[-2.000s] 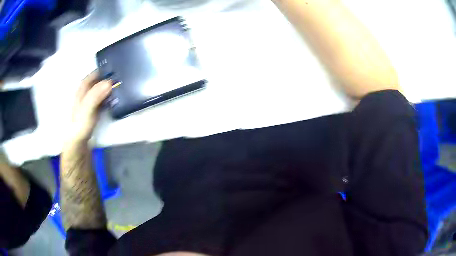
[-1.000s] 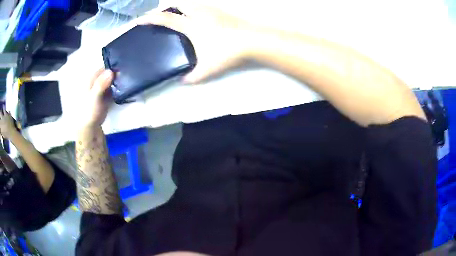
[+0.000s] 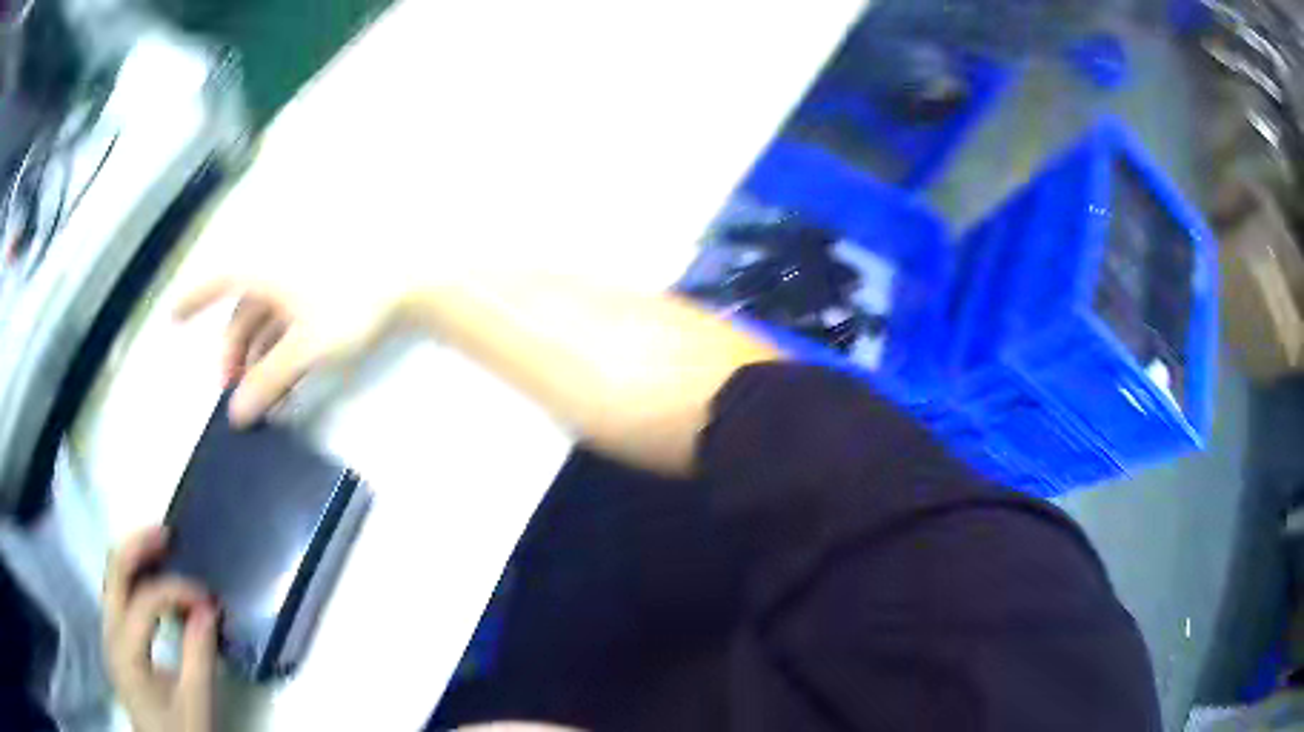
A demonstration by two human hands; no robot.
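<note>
A black box-shaped unit point(image 3: 255, 512) lies on the white-covered bench point(image 3: 536, 157) at the lower left, with a slim dark side edge facing right. My left hand point(image 3: 165, 629) is at its lower left end, with fingers on its edge. My right hand point(image 3: 279, 343) is at its upper end, with fingers bent and spread and one fingertip near or on the corner. The picture is blurred, so I cannot tell whether my right fingers hold any small part.
A blue crate point(image 3: 844, 215) with black parts on white sheet stands right of the bench. Another blue crate point(image 3: 1065, 329) with dark contents stands further right, and a further blue one is behind. A pale raised ledge with a dark edge point(image 3: 122, 308) runs along the left.
The view has swung right, bringing the crates into sight. My right hand has gone from wrapping the unit's right end to its upper end, fingers more spread. My left hand stays at the unit.
</note>
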